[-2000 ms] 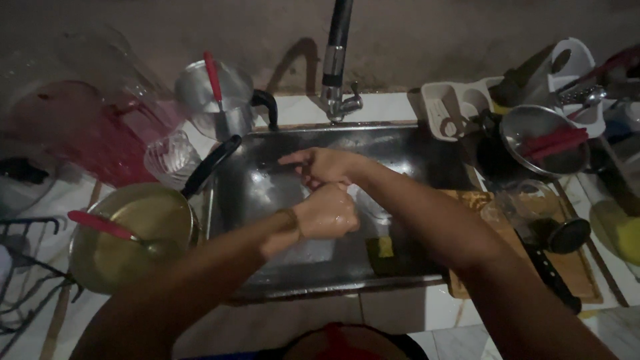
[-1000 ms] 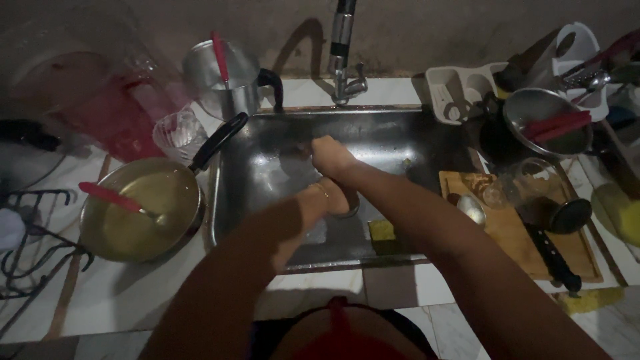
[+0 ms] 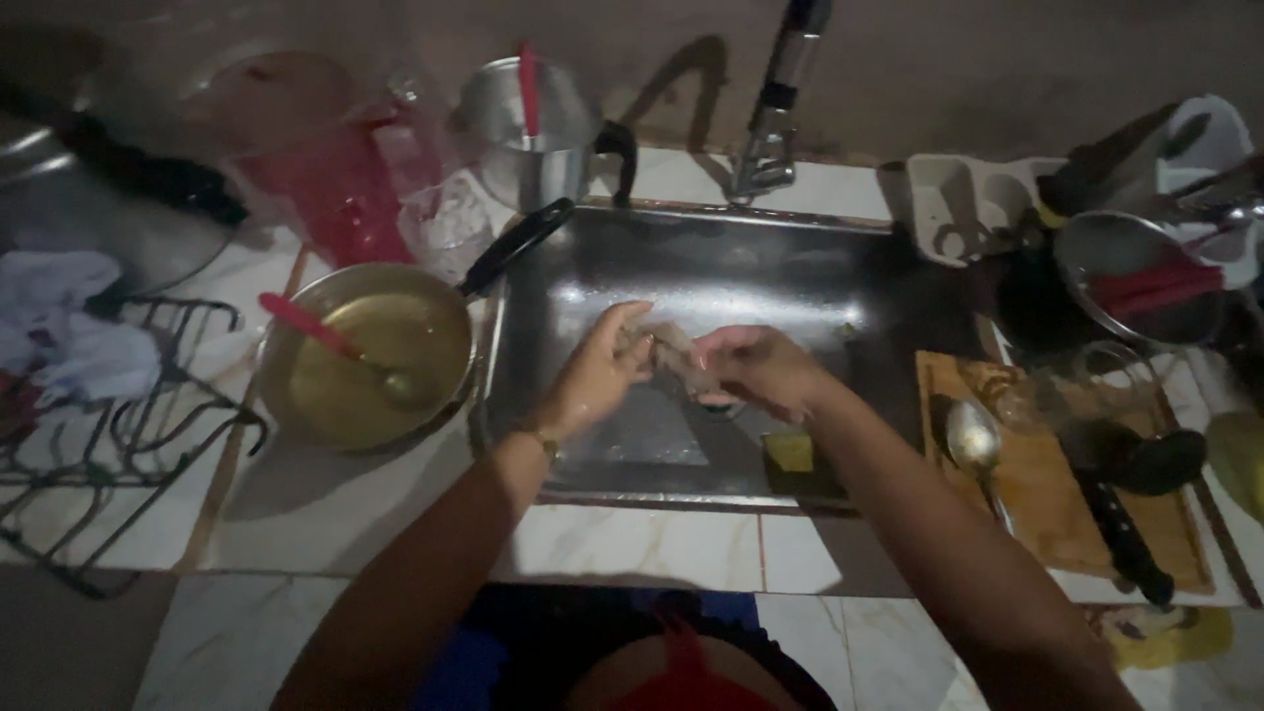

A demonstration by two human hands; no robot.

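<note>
Over the steel sink [image 3: 632, 434], my left hand [image 3: 607, 370] and my right hand [image 3: 760, 370] hold a blurred, greyish, partly see-through thing [image 3: 671, 355] between them. What it is I cannot tell. My left fingers are spread along its left end, and my right fingers are bent around its right end. Below my right hand, a yellow sponge [image 3: 790, 452] lies on the sink floor. The faucet [image 3: 768, 163] stands behind the sink; no flow of water shows from it.
Left of the sink sit a pan of yellowish liquid [image 3: 336, 395] with a red-handled spoon, a metal pot [image 3: 548, 178], a pink pitcher [image 3: 346, 197] and a black wire rack [image 3: 148, 434]. On the right are a wooden board [image 3: 1047, 504] with a spoon [image 3: 973, 439] and a knife [image 3: 1121, 533], and a strainer [image 3: 1126, 267].
My hands, together with one over the other in the earlier frames, are now side by side with the greyish thing between them. The view has shifted somewhat.
</note>
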